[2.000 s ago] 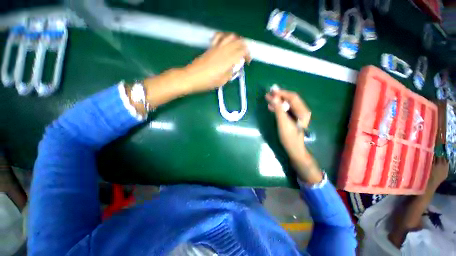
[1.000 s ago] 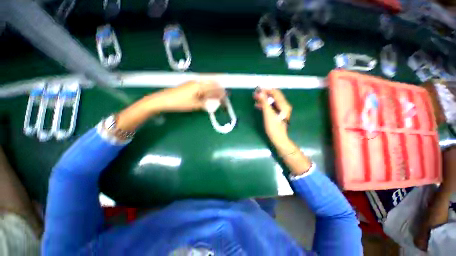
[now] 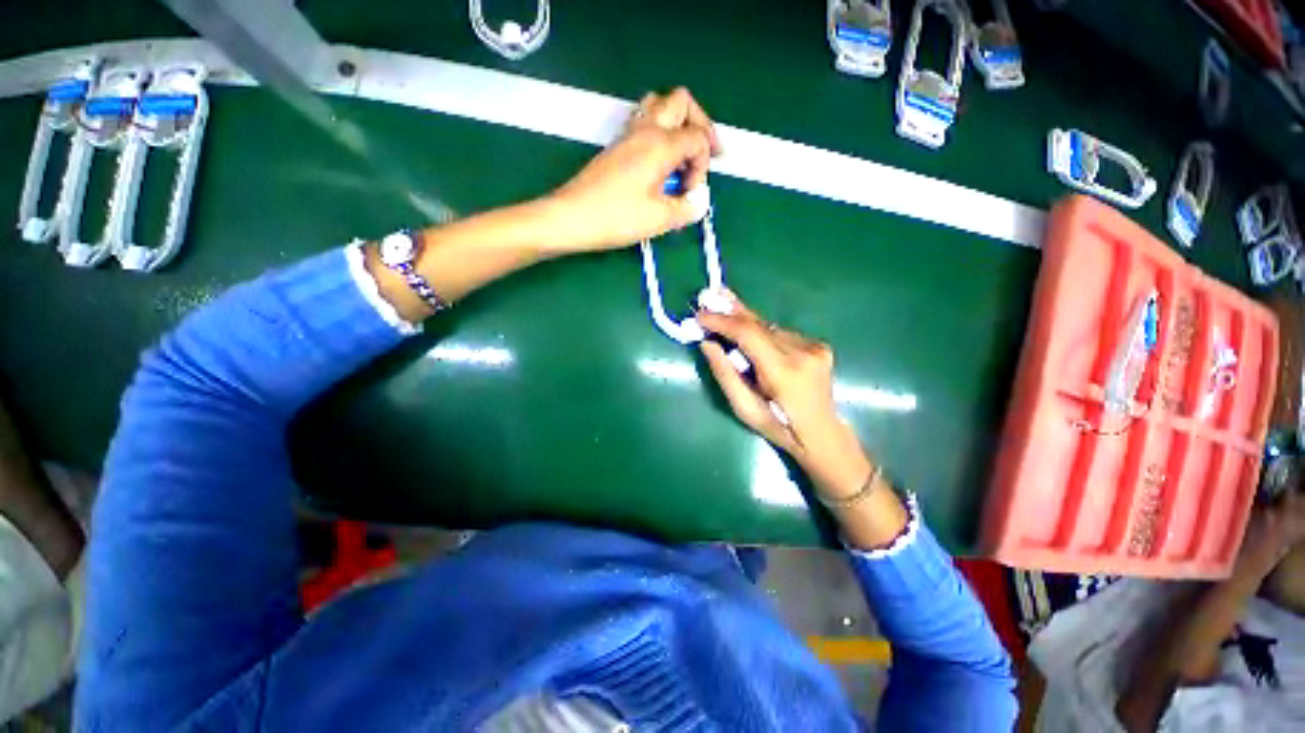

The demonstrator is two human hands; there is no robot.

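Note:
A white oval frame (image 3: 654, 282) is held over the green work surface. My left hand (image 3: 647, 175) grips its upper end, where a bit of blue shows between the fingers. My right hand (image 3: 773, 370) is at the frame's lower curved end, with white-capped fingertips touching or very close to it. A thin pale or dark item seems to lie along the right palm; it is too small to tell what it is. Both hands are fully in view.
Three white frames (image 3: 115, 172) with blue patches lie side by side at the left. A salmon-red divided tray (image 3: 1033, 430) holds small parts at the right. More frames (image 3: 930, 79) lie beyond the white rail (image 3: 859, 179). A neighbour's arm (image 3: 1195, 630) is at lower right.
My right hand has moved down and in to the frame's lower end, from apart at its right. My left hand still holds the upper end. The camera view has shifted.

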